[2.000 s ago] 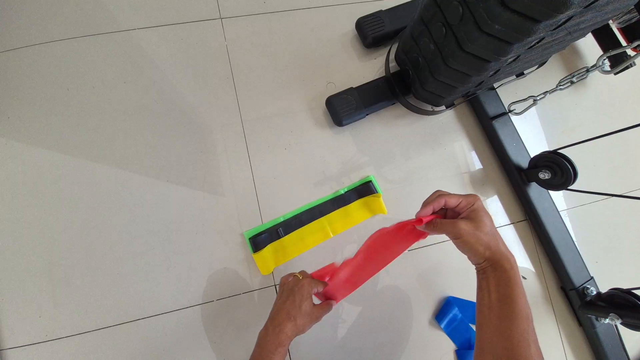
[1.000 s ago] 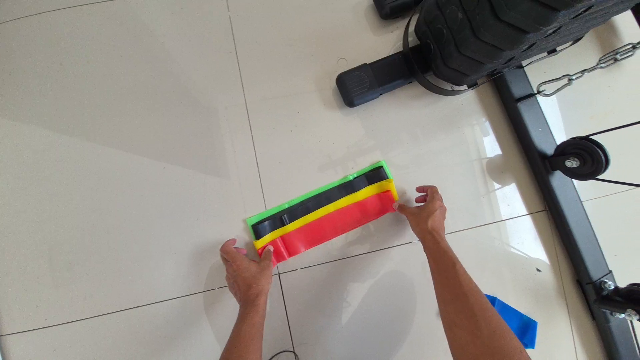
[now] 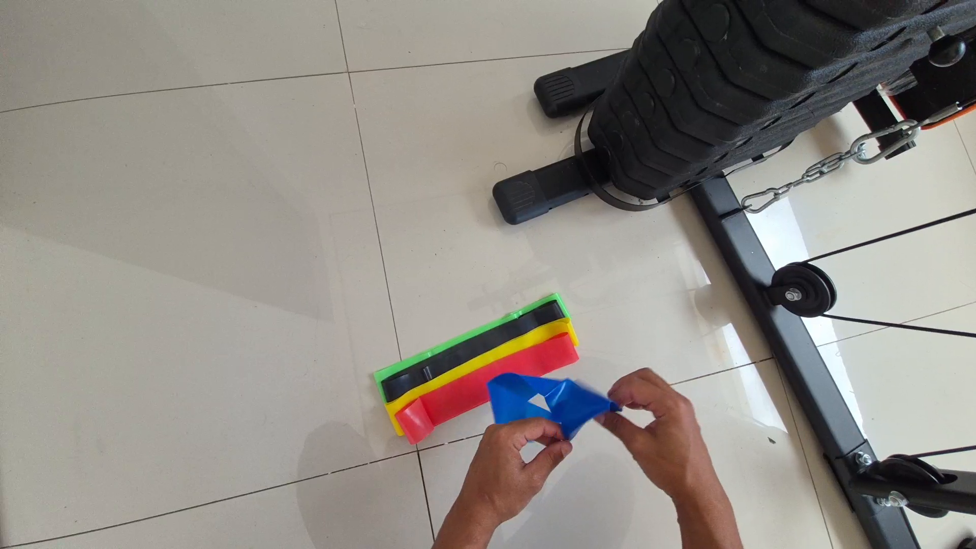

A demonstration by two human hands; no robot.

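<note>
A blue elastic loop band (image 3: 583,404) is held up between both hands, twisted, with a small gap showing through it. My left hand (image 3: 518,461) pinches its lower edge between thumb and fingers. My right hand (image 3: 656,427) grips its right end. Just beyond, on the floor, flat bands lie side by side and partly overlapping: a green one (image 3: 457,341), a black one (image 3: 476,349), a yellow one (image 3: 488,358) and, nearest to me, a red one (image 3: 496,381) with its left end folded over.
A gym machine with stacked black weights (image 3: 709,91) stands at the upper right, its rubber-capped feet (image 3: 526,197) on the tiled floor (image 3: 191,305). A black frame beam (image 3: 785,328) with a pulley (image 3: 802,290), cables and a metal chain (image 3: 831,164) runs down the right side.
The red band, held in both hands two seconds ago, now lies beside the yellow one, released. The blue band, earlier on the floor at the lower right, is now up in both hands.
</note>
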